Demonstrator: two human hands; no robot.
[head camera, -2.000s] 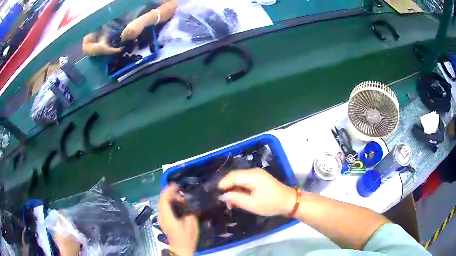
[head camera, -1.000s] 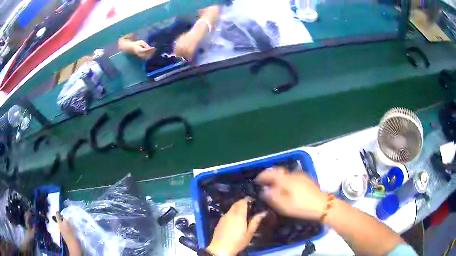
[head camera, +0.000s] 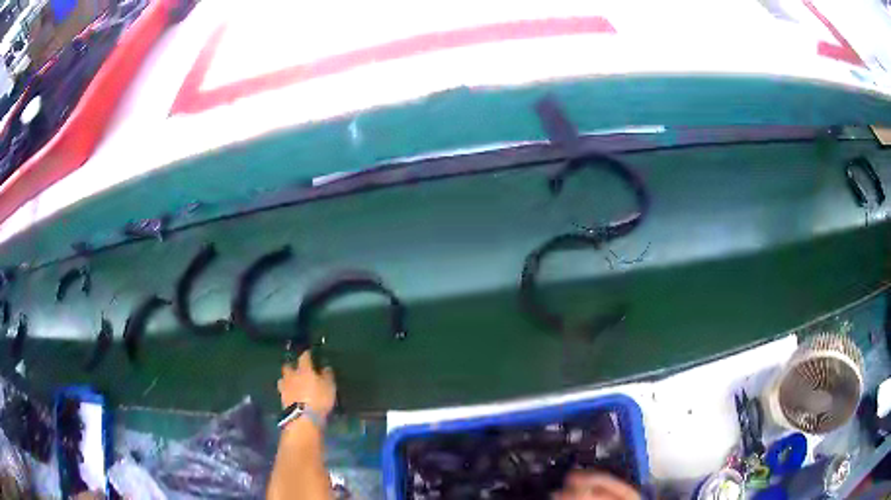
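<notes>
My left hand (head camera: 306, 391), with a band on the wrist, reaches over the belt's near edge. Its fingertips meet the left end of a black C-shaped headband (head camera: 354, 285); whether they grip it I cannot tell. My right hand (head camera: 598, 485) is blurred and cut off by the bottom edge, over the blue bin (head camera: 518, 418) heaped with small black parts (head camera: 488, 459). Its fingers and anything in them are hidden. More headbands lie on the green belt (head camera: 459, 264): several to the left, and two close together (head camera: 635, 195) right of centre.
A cream fan (head camera: 819, 391), dark hand tools (head camera: 750, 422), a blue lid (head camera: 785, 453) and a metal can (head camera: 721, 486) stand right of the bin. A clear plastic bag (head camera: 205, 454) and a narrow blue tray (head camera: 78, 400) lie at lower left.
The view has tilted up, so bin and fan sit lower. My left hand has left the bin and moved out to the headband. The other person's hands beyond the belt no longer show.
</notes>
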